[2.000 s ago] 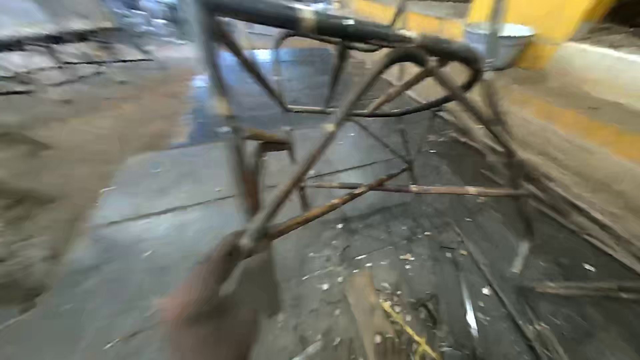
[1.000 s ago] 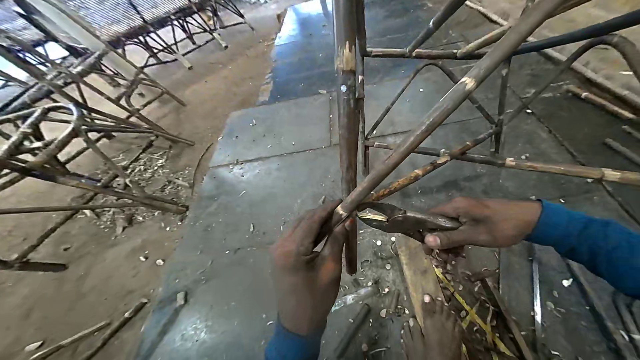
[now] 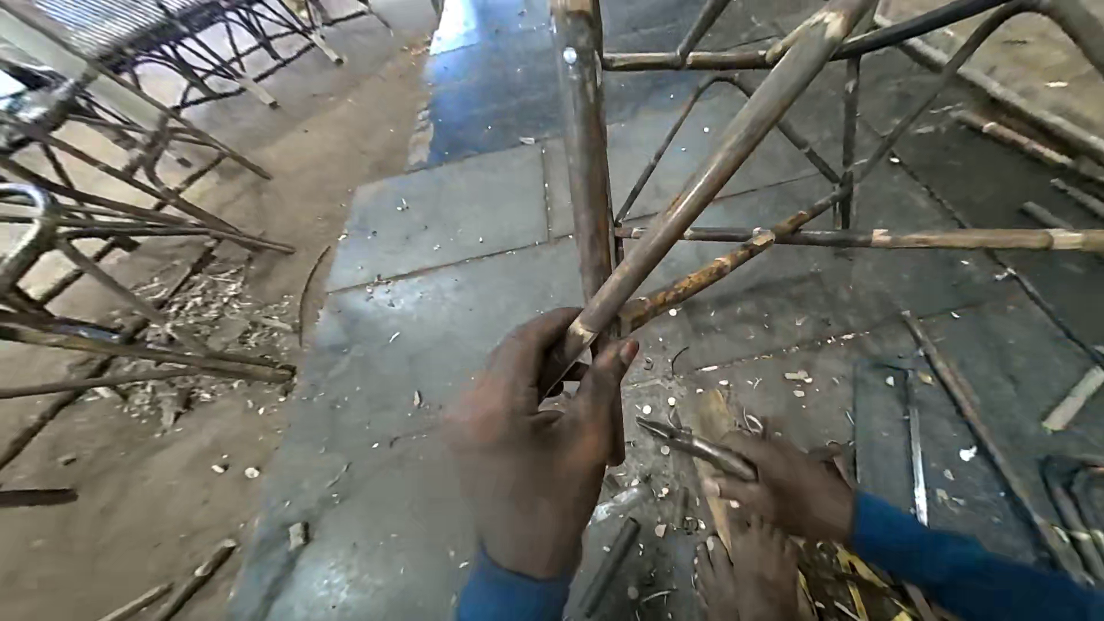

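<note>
My left hand (image 3: 548, 431) is closed around the lower end of a slanting cane pole (image 3: 716, 172), where it meets the upright cane leg (image 3: 586, 164) of a furniture frame. A mottled cane brace (image 3: 707, 274) runs up to the right from the same joint and crosses a horizontal cane rail (image 3: 940, 239). Low on the right, my right hand (image 3: 785, 483) grips a metal hand tool (image 3: 694, 444), which looks like pincers or pliers. Its jaws point left, just apart from the leg's lower end. The palm side of my right hand is hidden.
Bare feet (image 3: 750, 569) rest by a wooden board (image 3: 714, 414) below my right hand. Offcuts and chips lie over the slab floor (image 3: 448, 267). More cane frames (image 3: 129, 224) stand at left beside a heap of shavings (image 3: 216, 310). Loose canes (image 3: 983, 431) lie at right.
The tool in my right hand was at the joint one second ago; it has moved down and away from it. My left hand remains at the joint.
</note>
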